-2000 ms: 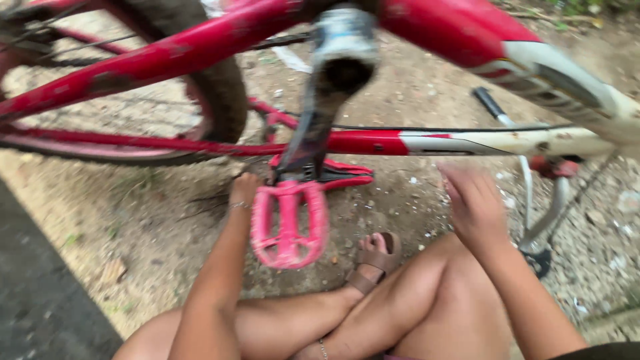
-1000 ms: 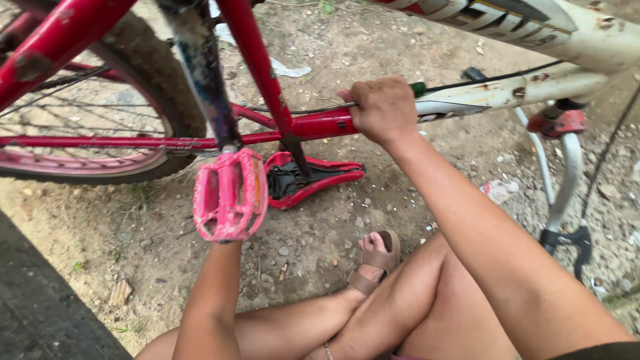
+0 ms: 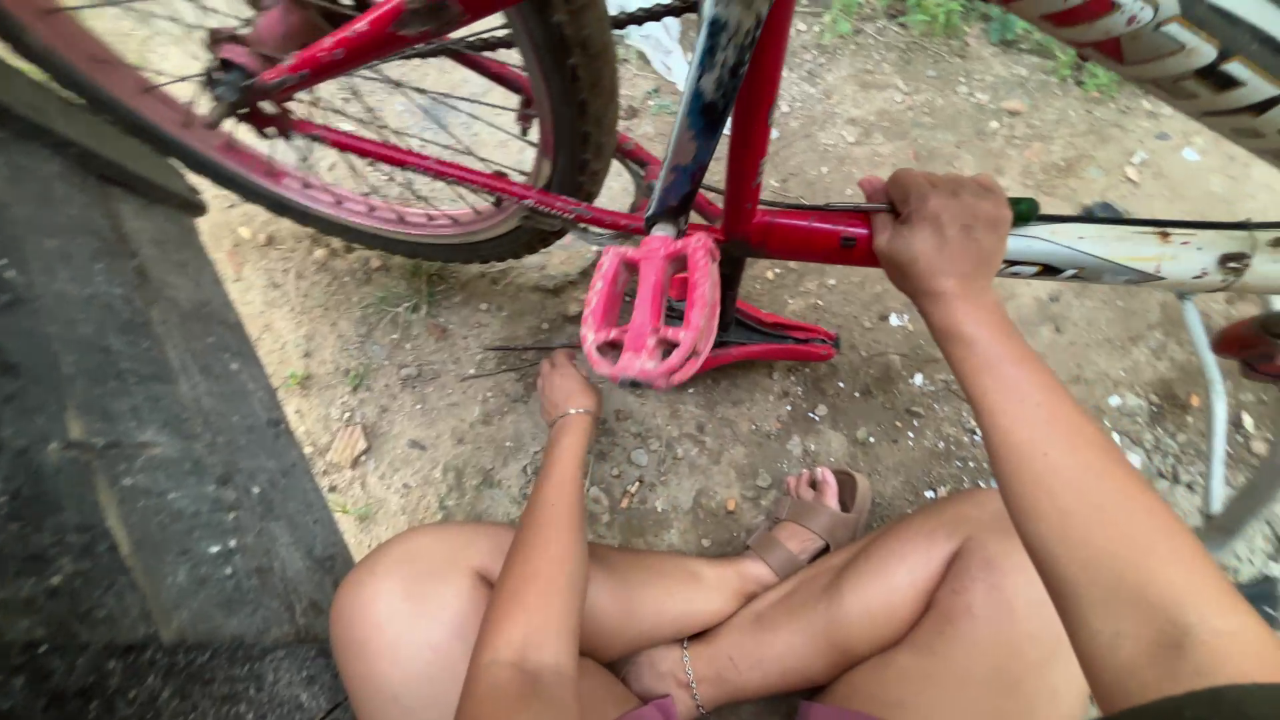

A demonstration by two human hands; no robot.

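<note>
A red and white bicycle frame [image 3: 810, 236] lies across the view, upside down, with its saddle [image 3: 770, 350] against the ground. My right hand [image 3: 945, 230] is closed around a screwdriver, whose green handle end [image 3: 1024, 210] and thin metal shaft [image 3: 840, 207] show on either side, and rests on the frame tube. Below and left of the pink pedal [image 3: 650, 312], my left hand [image 3: 568, 385] is near the saddle's rear and thin dark rods or wires [image 3: 520, 347]; its fingertips are partly hidden, so its hold is unclear. The crank arm [image 3: 700, 120] rises above the pedal.
The rear wheel [image 3: 585, 110] stands at upper left. A dark slab or board [image 3: 130, 400] borders the left side. My crossed legs and sandalled foot [image 3: 815, 520] are below the bicycle. Another tyre [image 3: 1180, 70] is at the upper right, and a white scrap [image 3: 655, 45] lies on the soil.
My right hand, lifted off the frame two seconds ago, is now on its tube with the screwdriver. My left hand, hidden behind the pedal one second ago, shows beside it. The view has shifted.
</note>
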